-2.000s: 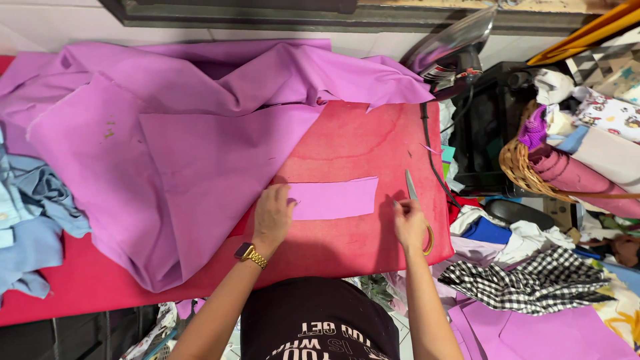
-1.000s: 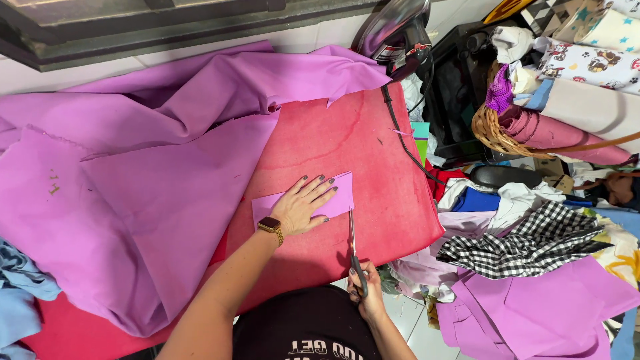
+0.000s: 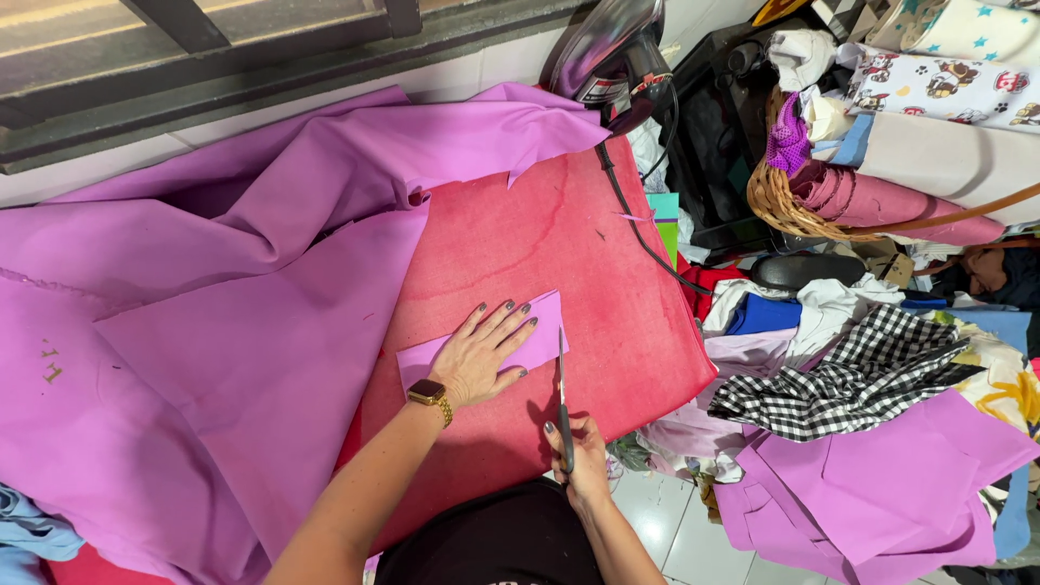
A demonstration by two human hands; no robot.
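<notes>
A folded strip of purple fabric (image 3: pixel 540 333) lies on the red padded table (image 3: pixel 520 244). My left hand (image 3: pixel 479 357), with a watch (image 3: pixel 426 392) on its wrist, rests flat on the strip, fingers spread. My right hand (image 3: pixel 581 455) holds dark-handled scissors (image 3: pixel 561 398), their blades at the right end of the strip. Whether the blades have fabric between them cannot be told. A large purple cloth (image 3: pixel 268 341) lies in folds to the left of my left hand.
A clothes iron (image 3: pixel 626 81) stands at the table's far right corner, its cord (image 3: pixel 630 211) running down the right side. Beyond are a wicker basket (image 3: pixel 772 199) of fabric rolls, a checked cloth (image 3: pixel 853 374) and cut purple pieces (image 3: pixel 877 487). Light blue cloth (image 3: pixel 32 528) lies lower left.
My left hand has moved from the strip's left end to flat on top of it. The scissors, lying on the table two seconds ago, are now in my right hand at the strip's right end.
</notes>
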